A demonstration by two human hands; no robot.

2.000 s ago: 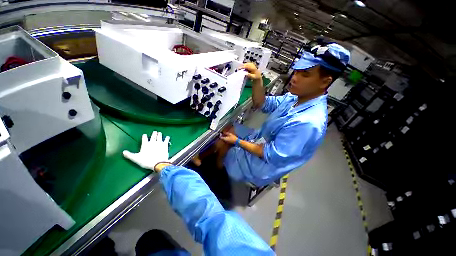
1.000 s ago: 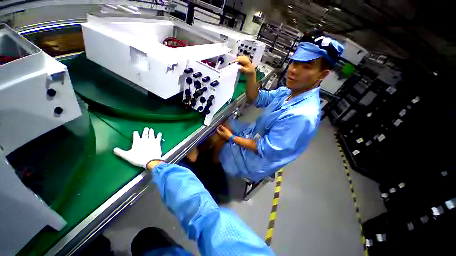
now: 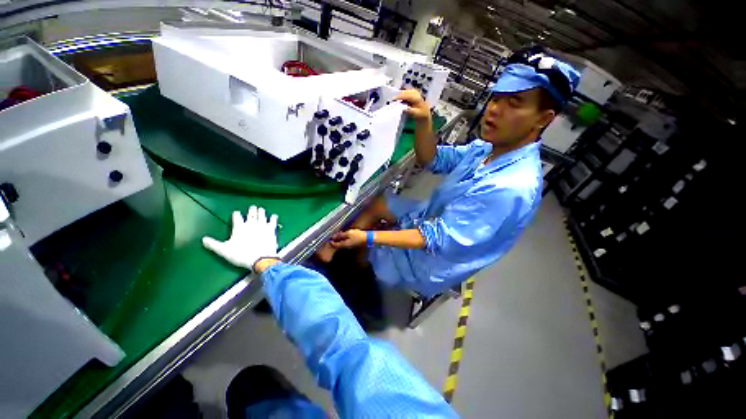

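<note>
My right hand (image 3: 247, 238), in a white glove, lies flat on the green conveyor surface (image 3: 196, 282) with its fingers spread, beside the metal edge rail (image 3: 204, 327). It holds nothing. A white enclosure (image 3: 65, 155) stands at the left, cut off by the picture's edge, with black round knobs on its side and red cables inside. Another white enclosure (image 3: 217, 102) lies beyond my hand, its end panel (image 3: 376, 151) covered with several black connectors. My hand touches neither enclosure. My left hand is not in view.
A seated person in a blue smock (image 3: 483, 204) is at the right of the line, one hand on the far enclosure's end panel. A further white unit (image 3: 421, 78) stands behind. Yellow-and-black tape (image 3: 460, 344) crosses the grey floor. Dark racks (image 3: 622, 196) stand at the right.
The view has shifted slightly. My right hand stays flat on the green surface. The seated person's lower hand and forearm have moved a little, and the head has turned.
</note>
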